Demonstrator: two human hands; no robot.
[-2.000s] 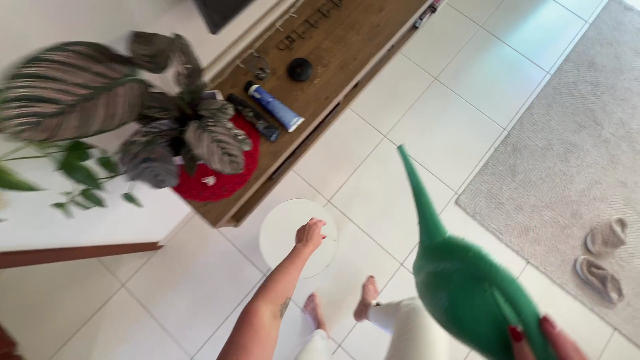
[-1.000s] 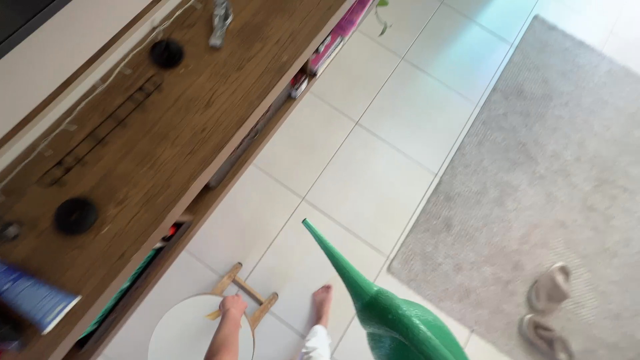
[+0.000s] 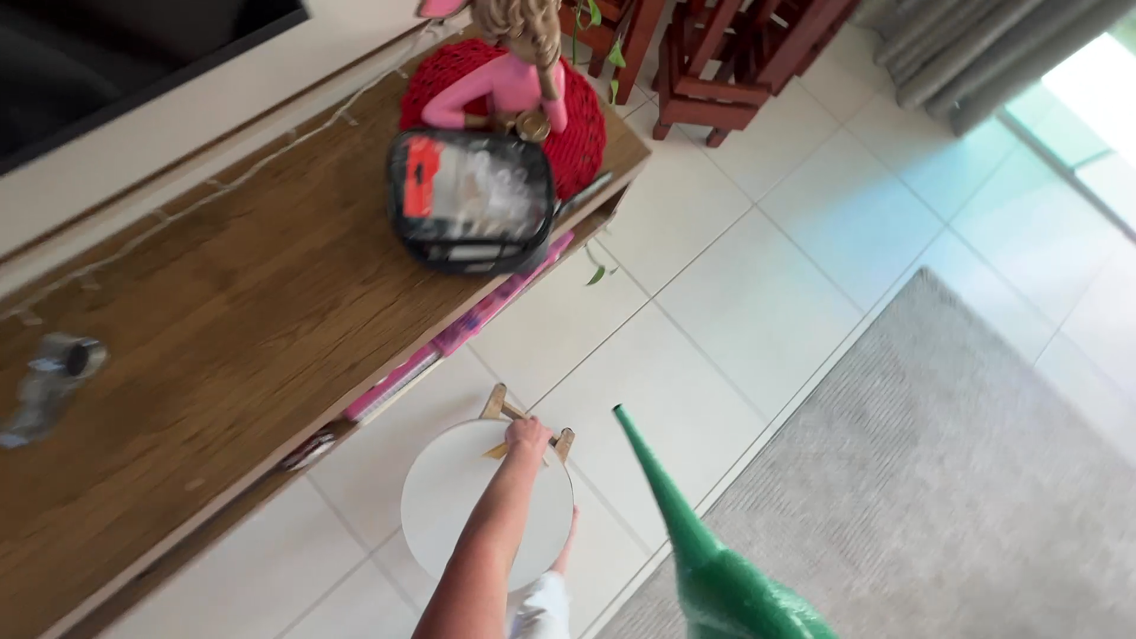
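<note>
My left hand (image 3: 529,435) is closed on the edge of a small round white stool (image 3: 461,524) with wooden legs, at the lower middle; the fingers are partly hidden. A green watering can (image 3: 723,568) with a long tapered spout rises from the bottom edge, right of the stool, its spout tip pointing up and left. Its handle lies out of frame, and my right hand is not in view.
A long wooden TV cabinet (image 3: 266,311) runs along the left, bearing a black clear-topped case (image 3: 475,200), a figurine in pink (image 3: 501,84) on a red crocheted mat (image 3: 581,133), and string lights. Red wooden stands (image 3: 719,98) stand behind. A grey rug (image 3: 923,461) lies right; a grey curtain (image 3: 941,53) hangs beyond.
The view has moved along the cabinet, away from the dark-leaved plant. The stool's wooden legs now show by my left hand. My right hand, earlier on the watering can, has left the view.
</note>
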